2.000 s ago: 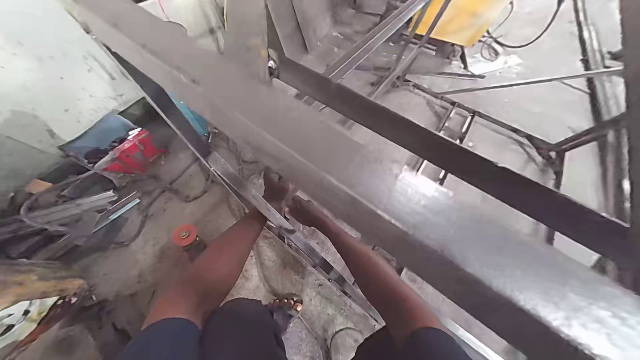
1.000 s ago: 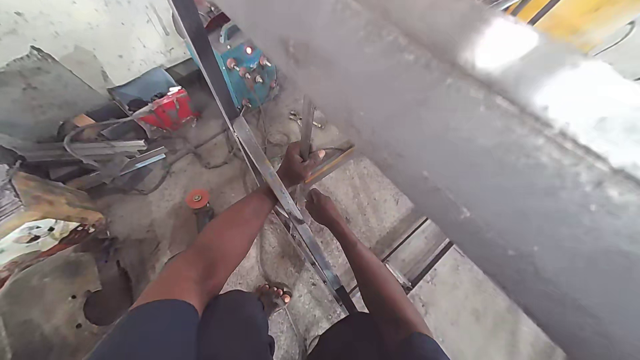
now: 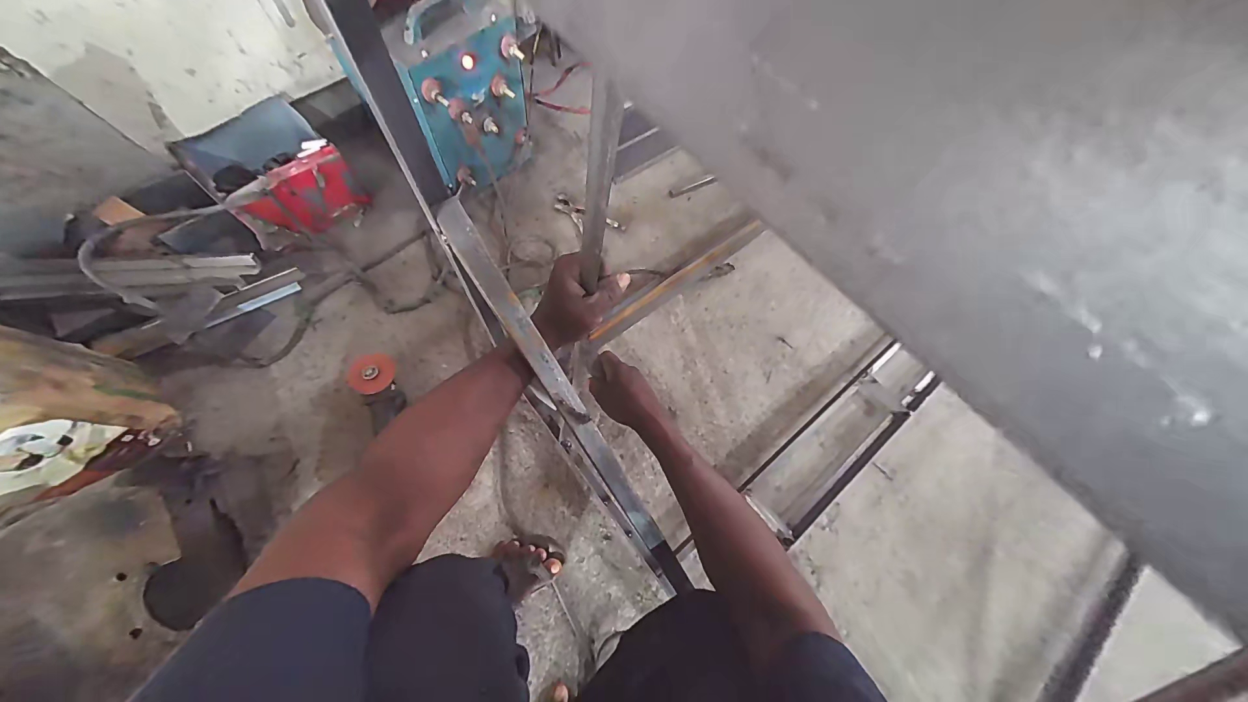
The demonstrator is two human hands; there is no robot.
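Observation:
My left hand (image 3: 573, 304) is wrapped around an upright grey metal bar (image 3: 601, 175), which rises from the fist toward the big beam. Just below it, my right hand (image 3: 624, 390) is closed at the lower end of what looks like the same bar; its fingers are partly hidden. A long steel angle bar (image 3: 517, 317) slants across my left wrist, between my forearms. Behind the hands, a rusty-edged metal bar (image 3: 682, 283) runs diagonally near the floor. A wide grey metal beam (image 3: 936, 234) fills the upper right, close to the camera.
An angle grinder with an orange disc (image 3: 371, 373) is on the floor at left. Beyond are a blue welding machine (image 3: 478, 107), a red box (image 3: 310, 190), cables and metal offcuts (image 3: 205, 292). A narrow metal frame (image 3: 838, 444) lies right of my arm. My bare foot (image 3: 526, 565) is below.
The view has swung, bringing the blue machine into sight. My hands, low behind the steel bars two seconds ago, now show more plainly around the upright bar.

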